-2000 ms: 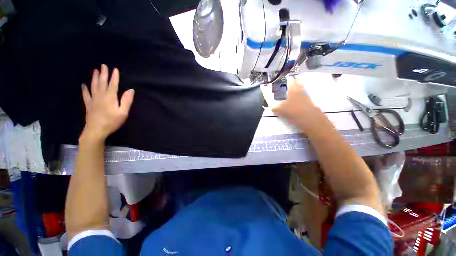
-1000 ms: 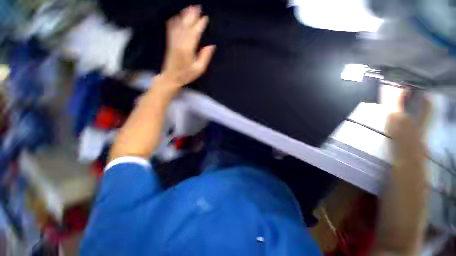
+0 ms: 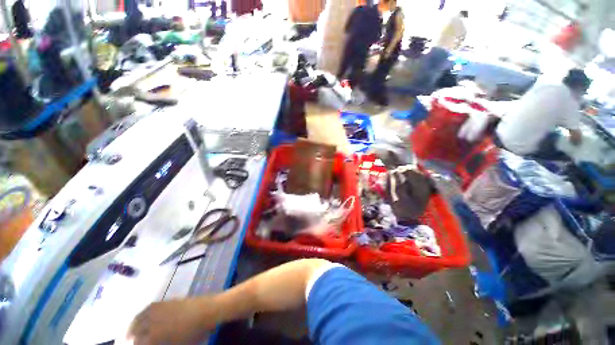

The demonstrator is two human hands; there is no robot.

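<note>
My right hand (image 3: 168, 323) is at the bottom left, low over the white machine bed (image 3: 152, 279). Its fingers are blurred and cut off by the lower edge, so I cannot tell whether it holds anything. My left hand is out of view, and so is the black fabric. The white sewing machine head (image 3: 111, 232), with a black panel and blue stripe, runs along the left. Open shears (image 3: 219, 226) lie beyond my hand, with a thin dark stick (image 3: 192, 259) beside them. Black snips (image 3: 232, 174) lie farther off.
Red crates with scraps (image 3: 303, 246) and mixed cloth (image 3: 411, 259) stand right of the table's edge. Fabric bundles (image 3: 546, 236) lie farther right. A seated person in white (image 3: 539, 114) is beyond the aisle; two people in dark clothes (image 3: 361, 40) stand at the back.
The view has swung right and up, towards the crates and aisle. My left hand and the black fabric have left the picture. My right hand now appears at the lower left.
</note>
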